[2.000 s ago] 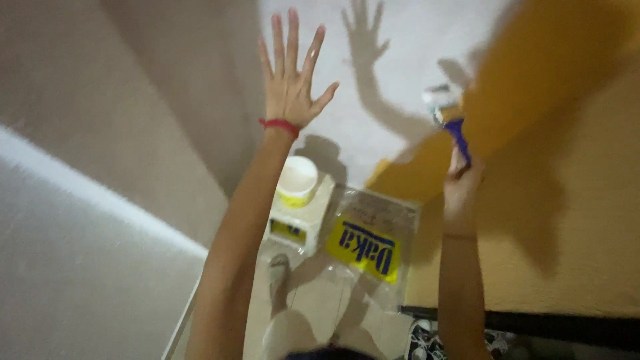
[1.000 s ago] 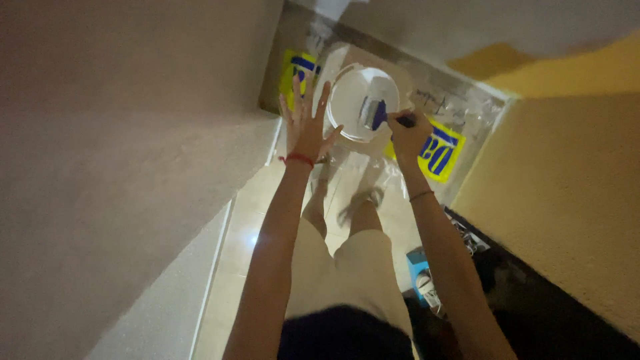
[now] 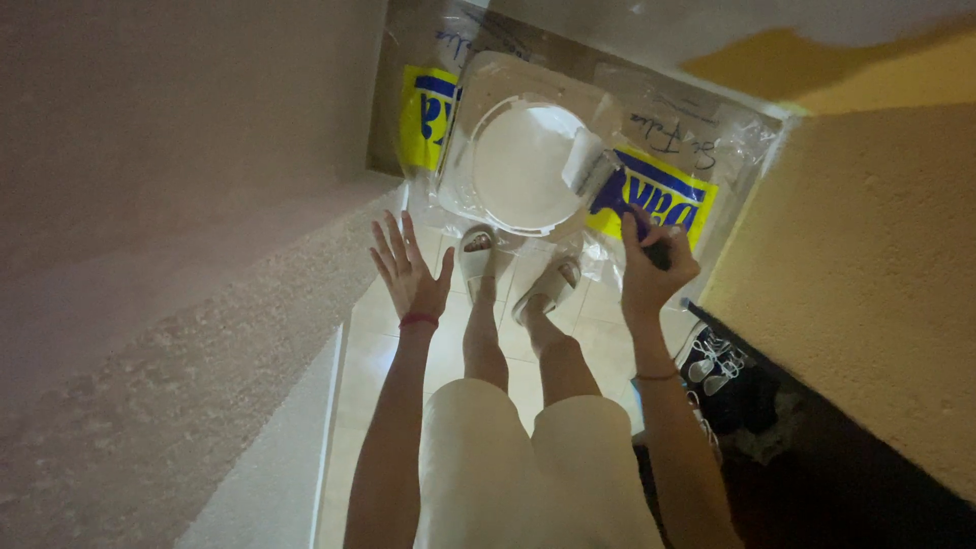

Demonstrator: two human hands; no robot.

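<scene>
My right hand [image 3: 657, 263] grips the dark handle of a paintbrush [image 3: 606, 183] with a blue body. The brush's bristle end carries white paint and lies at the right rim of a round tub of white paint [image 3: 526, 168]. That tub sits on a larger pale container [image 3: 503, 72]. My left hand [image 3: 410, 271] is empty, its fingers spread, below and left of the tub, touching nothing.
Printed plastic sheeting [image 3: 671, 137] lies under the containers, against the walls. A textured yellow wall [image 3: 862, 290] rises at the right, a grey wall [image 3: 191, 191] at the left. Shoes [image 3: 713, 362] lie at the lower right, beyond my sandalled feet.
The brush was up in front of the partly yellow wall, then went down into the tub; now it is at the tub's right rim. My left hand has moved away from the tub. The view has tilted down.
</scene>
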